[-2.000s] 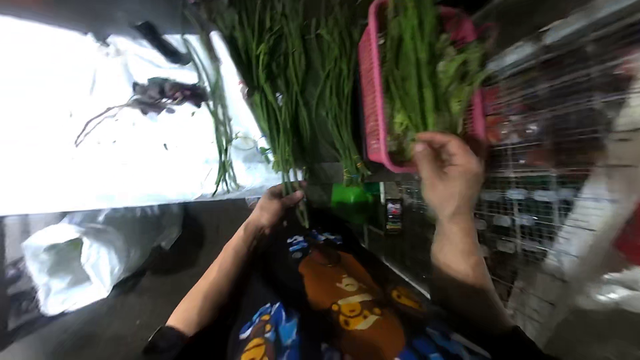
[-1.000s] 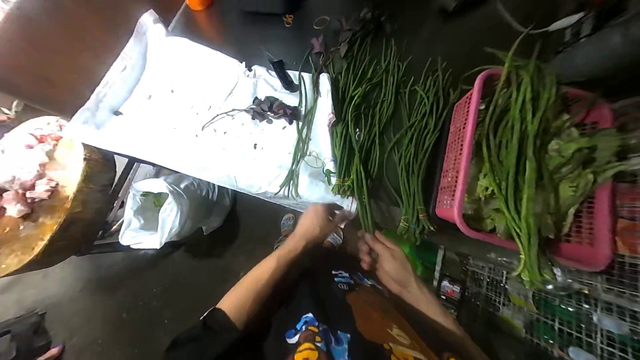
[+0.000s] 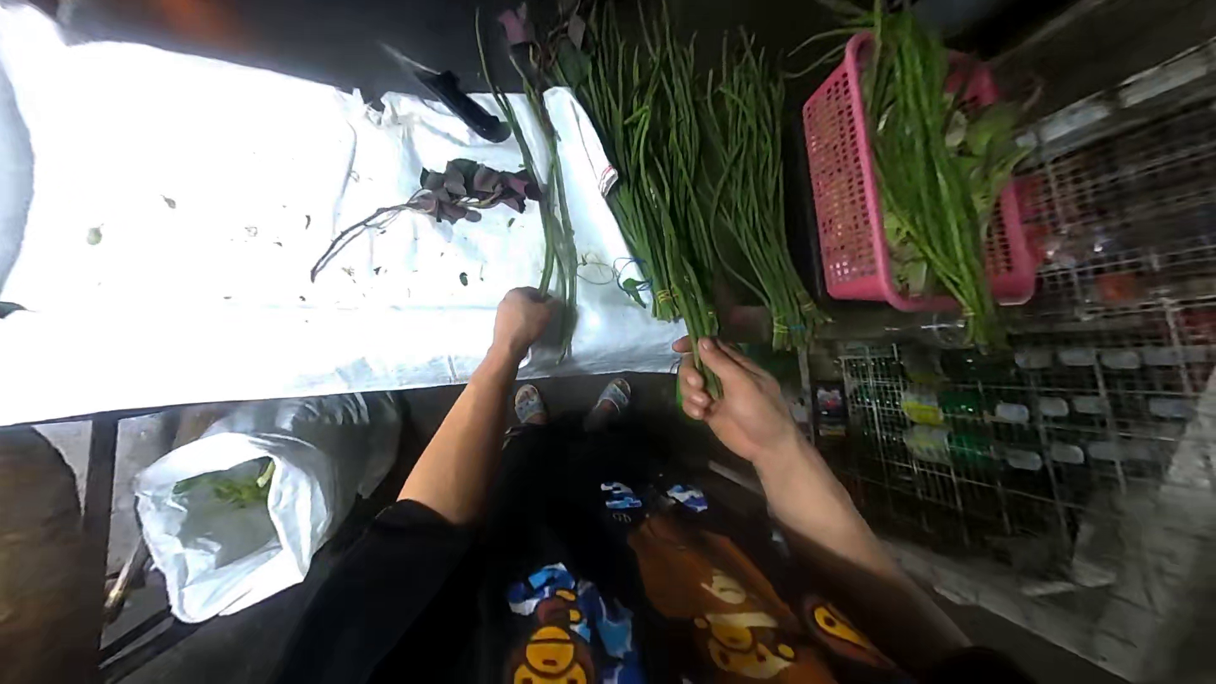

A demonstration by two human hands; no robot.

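Observation:
My left hand (image 3: 522,321) is closed around the lower part of a few loose long beans (image 3: 554,190) lying on the white sheet. Some long beans (image 3: 698,275) have their lower ends in my right hand (image 3: 727,394), its fingers curled round them. Beside these lie long bean bundles (image 3: 655,171) tied with bands, and another tied bundle (image 3: 760,190) farther right. A purple-leaved sprig (image 3: 475,188) rests on the white sheet (image 3: 237,351), left of the loose beans. Behind it lies a knife with a black handle (image 3: 465,104).
A pink plastic basket (image 3: 841,180) at the right holds leafy greens, with more long beans (image 3: 921,161) across it. Below it stands a wire rack (image 3: 997,427) with bottles. An open white sack (image 3: 228,522) with greens inside stands below the sheet at the left.
My right hand, at the pink basket two seconds ago, is now on long beans nearer the middle. My left hand has moved from beside it a second ago to the loose beans on the sheet.

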